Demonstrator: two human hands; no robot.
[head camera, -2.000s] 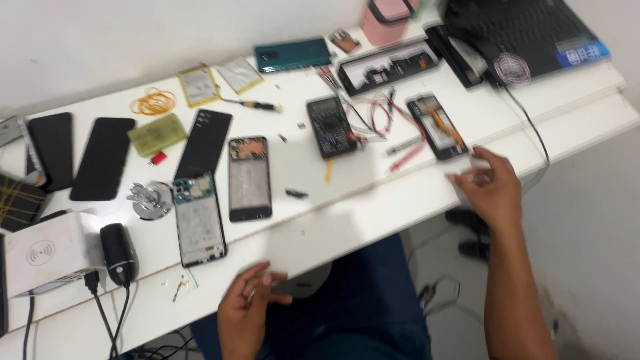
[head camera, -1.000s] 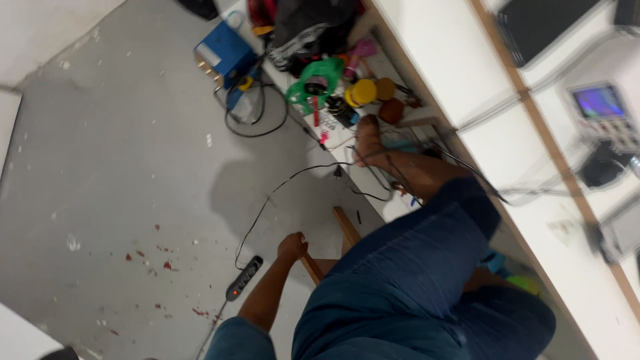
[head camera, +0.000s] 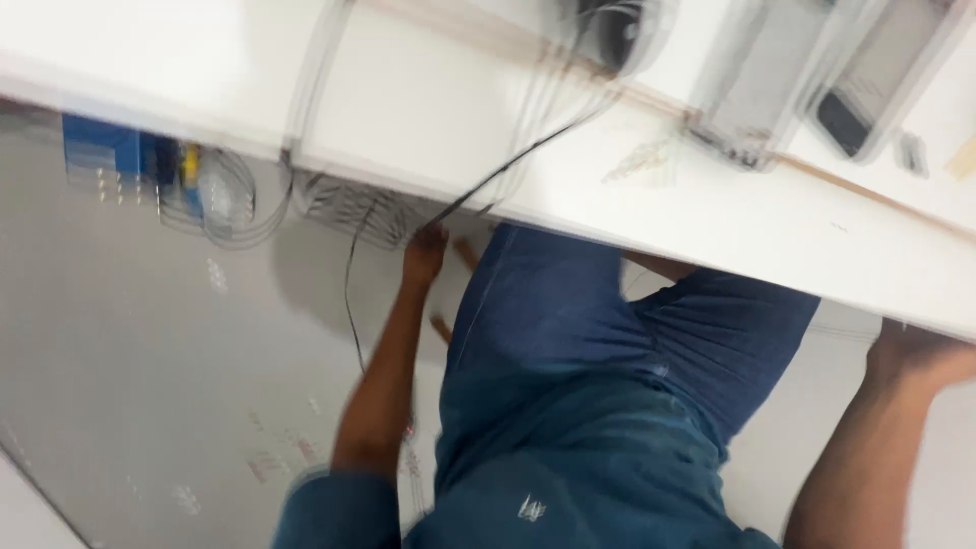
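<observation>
My left hand (head camera: 427, 242) is at the near edge of the white workbench (head camera: 427, 137), closed around a black cable (head camera: 509, 164) that runs up across the bench top. At the far right, my right hand (head camera: 923, 354) rests at the bench edge, its fingers mostly hidden by the board. Blurred phone parts lie on the bench at the upper right: a phone frame (head camera: 770, 69) and another phone body (head camera: 900, 61). A dark rounded device (head camera: 616, 34) with cables stands at the top.
Below the bench on the left are a blue box (head camera: 99, 149), looped cables (head camera: 252, 206) and a thin cord (head camera: 348, 290) hanging toward the floor. Wooden legs (head camera: 441, 328) show beside my thigh. Small litter lies on the grey floor (head camera: 198, 366).
The view has swung back from the floor and lower shelf to the bench. My left hand is now on a black cable at the bench edge; my right hand has left the items on the lower shelf.
</observation>
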